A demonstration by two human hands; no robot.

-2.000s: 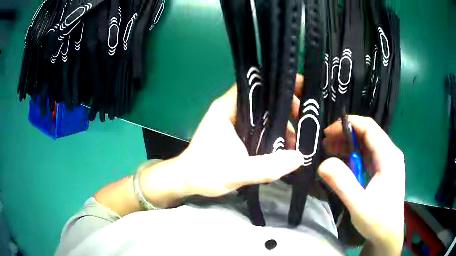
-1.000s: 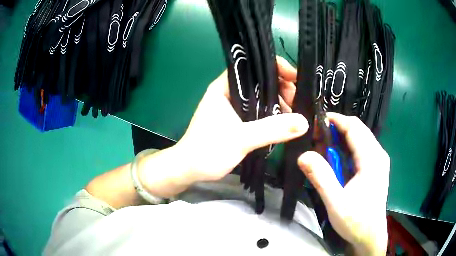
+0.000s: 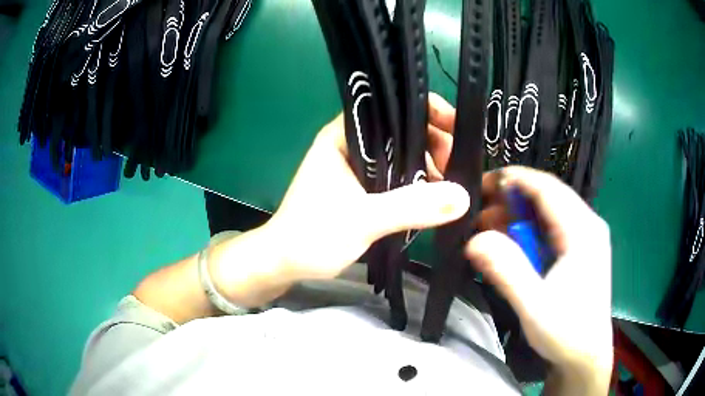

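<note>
My left hand (image 3: 332, 213) holds several black straps (image 3: 363, 100) fanned upright, in front of my pale smock. One strap (image 3: 458, 170) stands apart at the right under my left thumb, its row of small holes toward the top and its lower end over the smock. White oval outlines show on some straps. My right hand (image 3: 553, 263) is closed around blue-handled nippers (image 3: 527, 240), just right of the separate strap. The nippers' jaws are blurred and mostly hidden by the fingers.
A large strap pile (image 3: 131, 85) lies at the left of the green table (image 3: 286, 69), above a blue box (image 3: 77, 174). Another bundle (image 3: 572, 100) lies behind my right hand. A smaller bunch (image 3: 690, 232) is at the far right. A red object (image 3: 638, 363) is low at the right.
Over the two seconds, my left hand and its straps moved left. The strap under my thumb now shows no oval outline. My right hand moved left, then slightly right, still with the nippers.
</note>
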